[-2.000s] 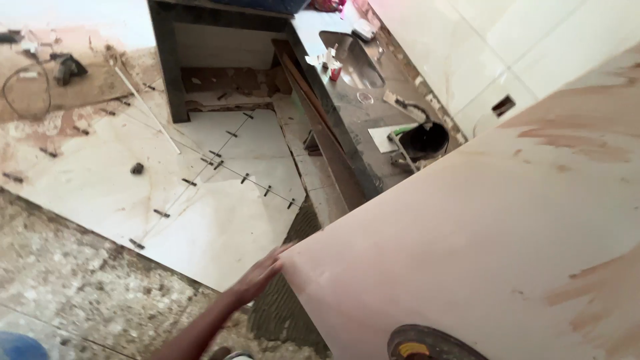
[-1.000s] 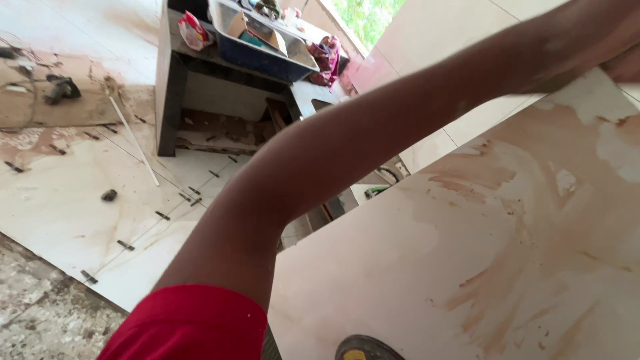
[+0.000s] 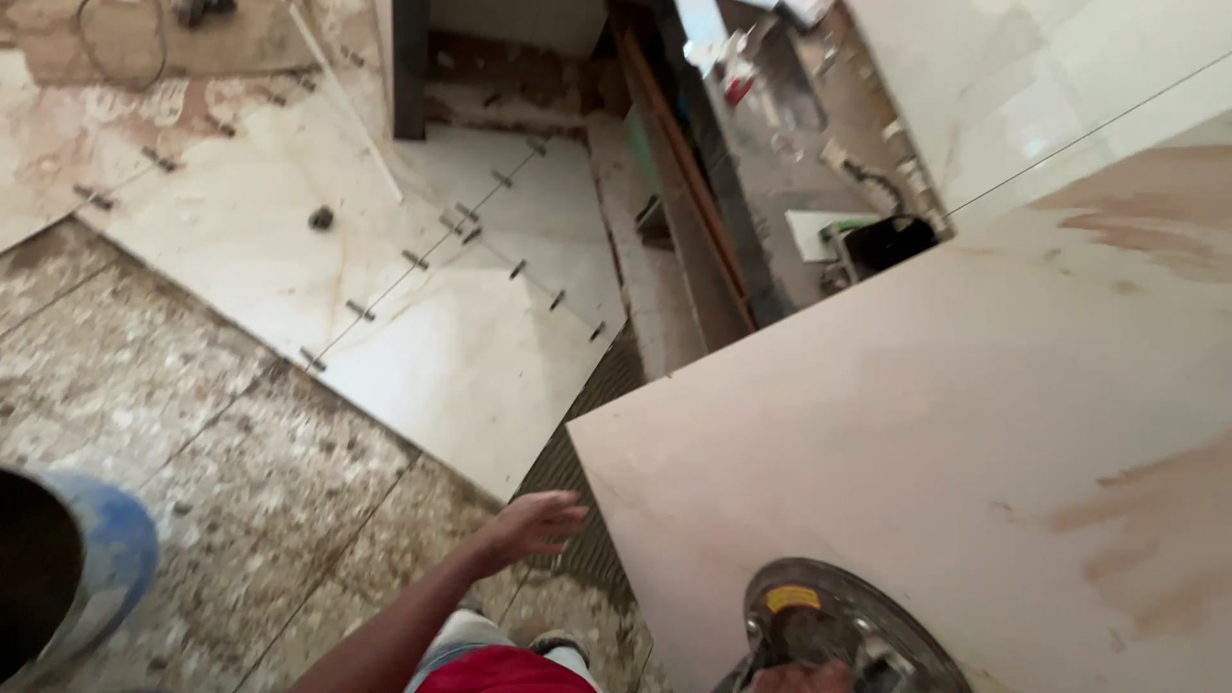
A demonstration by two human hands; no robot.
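A large pale tile [image 3: 866, 423] hangs tilted over ridged mortar [image 3: 602, 520] on the floor. On the tile's lower part sits a dark round suction lifter [image 3: 857, 616] with a yellow label. My right hand [image 3: 804, 677], partly cut off by the bottom edge, is closed around the lifter. My left hand [image 3: 539, 525] is near the tile's left edge, over the mortar, with its fingers spread and nothing in it. Laid floor tiles [image 3: 462, 346] with dark spacer clips [image 3: 416, 260] along their joints lie beyond the mortar.
A blue-and-white bucket [image 3: 120, 539] stands at lower left on the old speckled floor [image 3: 241, 481]. A dark counter [image 3: 770, 164] with a sink cutout [image 3: 794, 87] and a black container [image 3: 890, 243] runs beside the tiled wall [image 3: 1020, 87]. A white stick [image 3: 346, 96] lies on the laid tiles.
Two seconds ago my left hand was at the large tile's corner; one second ago an arm reached across the view to upper right. Now my left hand is off the tile, nearer the bottom.
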